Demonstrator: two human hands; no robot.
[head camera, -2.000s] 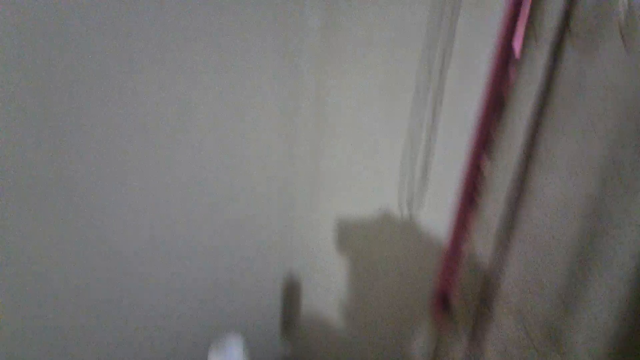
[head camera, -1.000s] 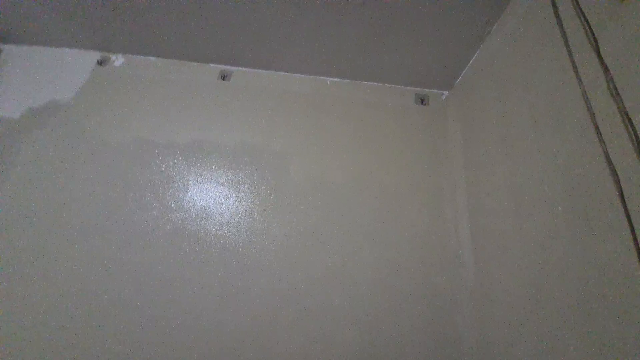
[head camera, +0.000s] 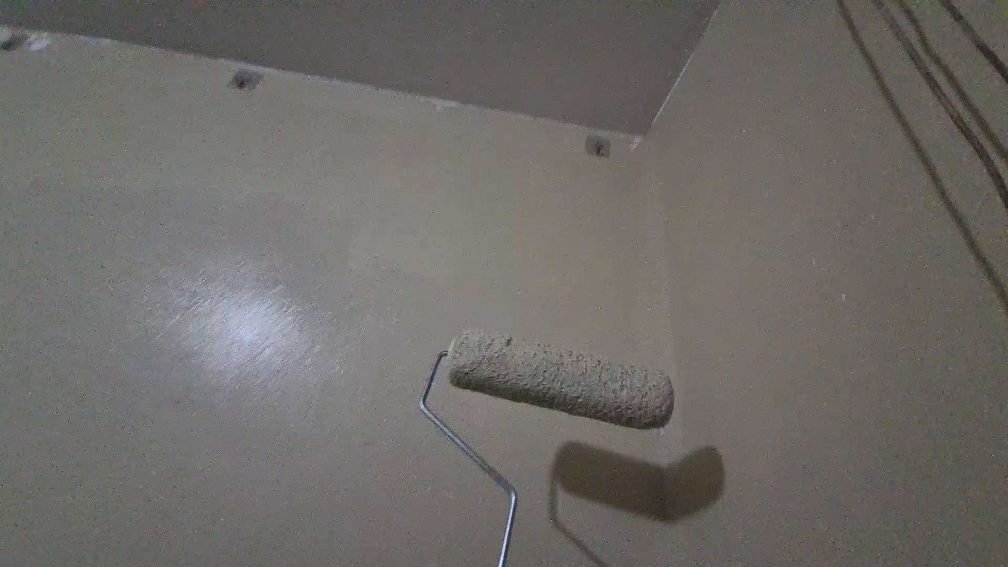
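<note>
A paint roller (head camera: 561, 379) with a nappy, paint-coated beige cover is raised in the lower middle of the head view, near the corner of two walls. Its bent metal wire frame (head camera: 468, 450) runs down and out of the bottom edge; the handle is hidden below. The roller's shadow falls below it across the corner, and a gap shows between shadow and roller. Wet-looking shine marks the beige wall (head camera: 378, 260) at left. Neither my left hand nor my right hand is in view.
A grey ceiling (head camera: 441, 47) meets the walls above. Small dark-centred recesses sit just under it, one near the corner (head camera: 598, 147) and another farther left (head camera: 245, 79). Dark cables (head camera: 937, 87) hang at the upper right, before the right-hand wall (head camera: 787, 354).
The roller has come into view at the lower middle; one second ago only walls, ceiling and cables showed. The view swung strongly from the first frame, where a blurred pink strip stood at right.
</note>
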